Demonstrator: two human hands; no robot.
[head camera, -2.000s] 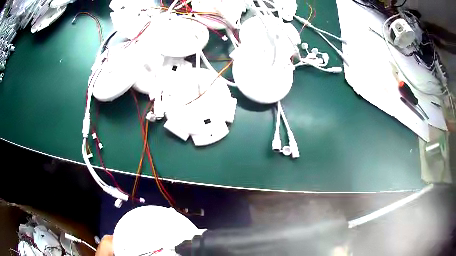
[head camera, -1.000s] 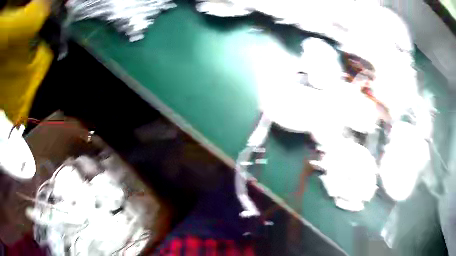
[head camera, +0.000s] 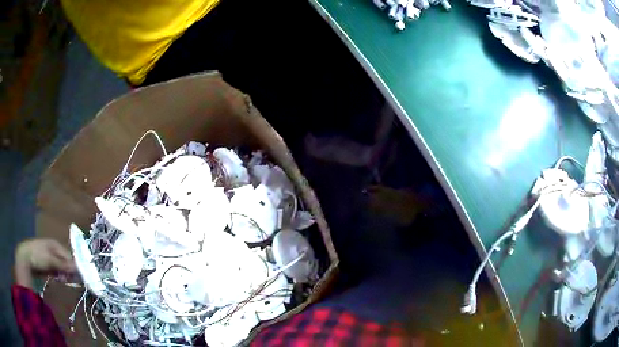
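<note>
A brown cardboard box (head camera: 265, 122) stands open at the left, heaped with white round bases (head camera: 224, 261) and white cables. My left hand (head camera: 51, 259) is over the box's left side, its fingers at the edge of a white round base (head camera: 83, 259) and closed on it. That base is tilted nearly upright against the heap. Thin cable ends hang below it. My right hand is not in view.
The green bench (head camera: 434, 101) runs down the right side with a pale edge. On it lie a pile of white bases (head camera: 570, 41), more bases (head camera: 567, 203) at the lower right, and a cable end (head camera: 470, 298) over the edge. A yellow cloth or bag (head camera: 136, 34) is at top left.
The view has swung left and down from the bench to the box. My left hand has moved with a white base from over the lap to the box. The glue gun has left the view.
</note>
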